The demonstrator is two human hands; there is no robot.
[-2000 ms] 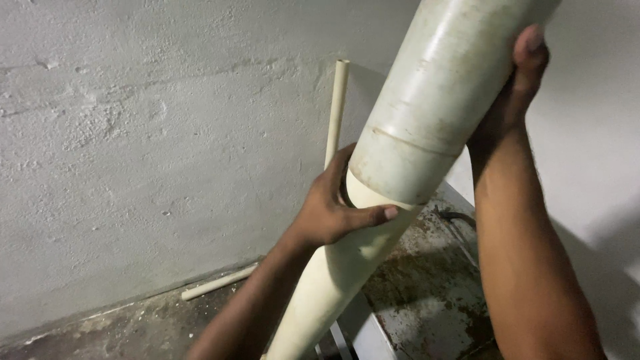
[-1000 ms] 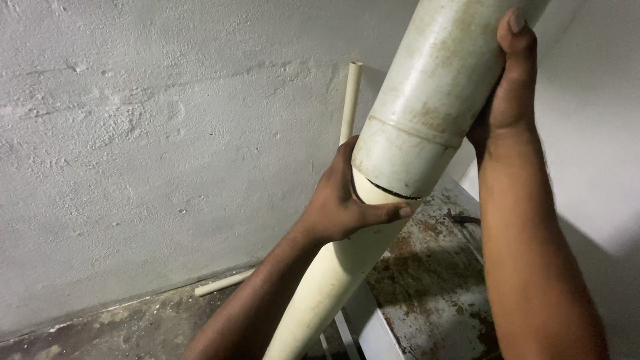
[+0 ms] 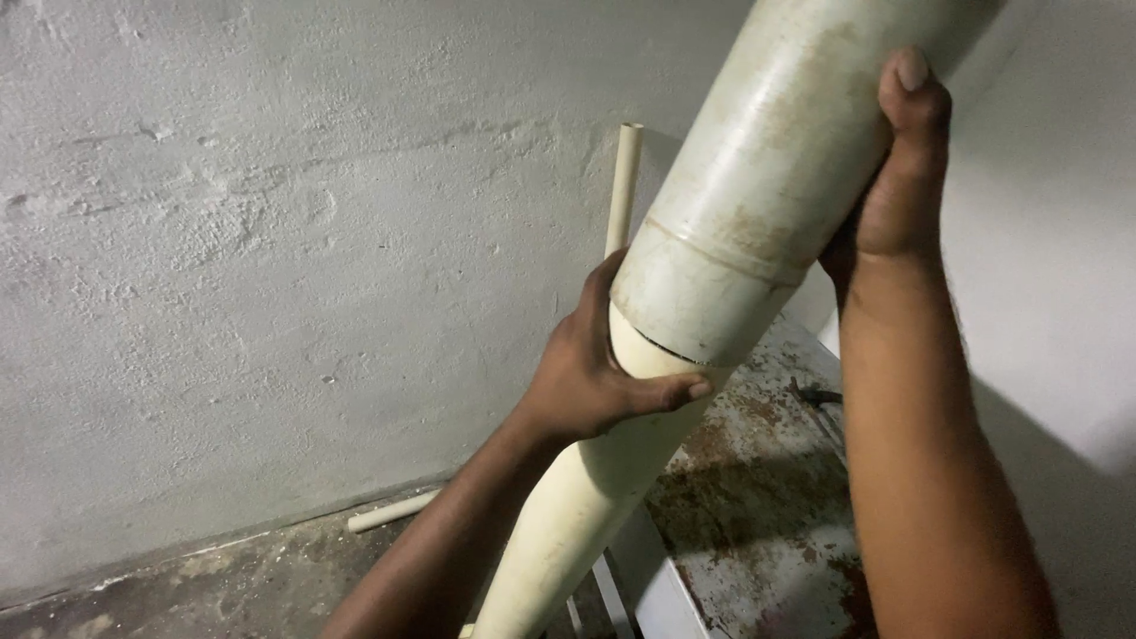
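A wide, stained grey-white plastic pipe [image 3: 754, 151] slants from the top right toward the middle. Its lower end meets a cream plastic pipe [image 3: 568, 515], which runs down to the bottom edge; a thin dark gap shows along part of the rim. My left hand [image 3: 612, 364] wraps around the cream pipe just below that rim, thumb across its front. My right hand [image 3: 901, 169] grips the right side of the grey-white pipe higher up, its thumb on the surface and most of its fingers hidden behind.
A thin cream pipe [image 3: 626, 182] stands upright by the rough plastered wall [image 3: 266, 266]. Another thin pipe [image 3: 390, 512] lies on the dirty floor [image 3: 222, 586] near the wall's foot. Behind my hands is a rust-stained metal surface [image 3: 754, 497] with a dark hose or cable [image 3: 816, 395].
Two seconds ago no dark gap was visible between the two pipes; it appeared one second ago and is thinner now. Both hands keep their hold on the pipes.
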